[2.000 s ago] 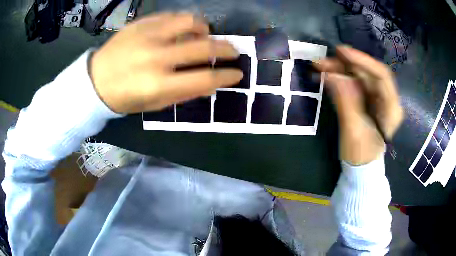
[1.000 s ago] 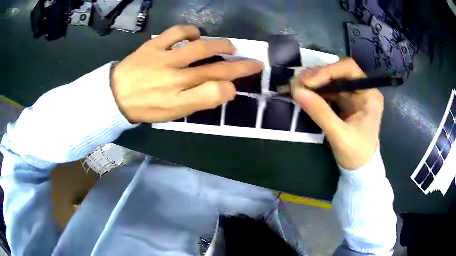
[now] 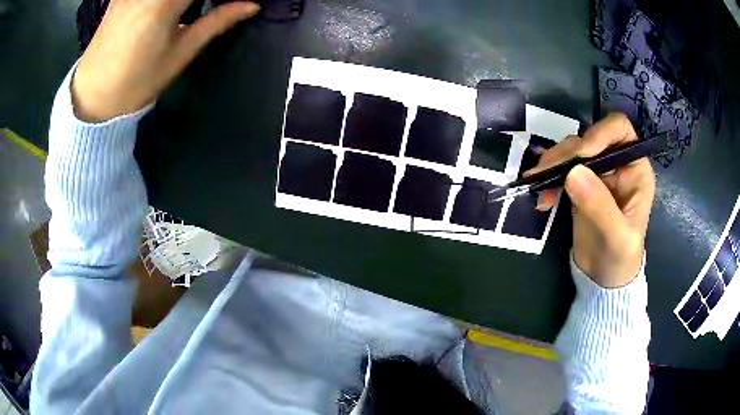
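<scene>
A white release liner sheet (image 3: pixel 357 74) with two rows of black pads lies on the dark green table. One black pad (image 3: pixel 501 105) sits partly over its upper edge, above a dark open cell. My right hand (image 3: pixel 608 194) holds black tweezers (image 3: pixel 613 158), their pale tips over the lower row. My left hand (image 3: pixel 138 53) is at the upper left among black plastic parts (image 3: pixel 280 10), partly cut off by the top edge; whether it grips one is unclear. A thin dark outline shows at the sheet's lower edge.
A pile of black housings (image 3: pixel 645 93) lies at the upper right. A spare sticker sheet (image 3: pixel 712 280) is at the far right edge. White liner scraps (image 3: pixel 182 250) lie below the table edge by a brown cardboard box (image 3: pixel 154 301).
My left hand has left the sheet and moved to the upper left. The sheet appears further right and more tilted. My right hand still holds the tweezers, now lower right over the sheet.
</scene>
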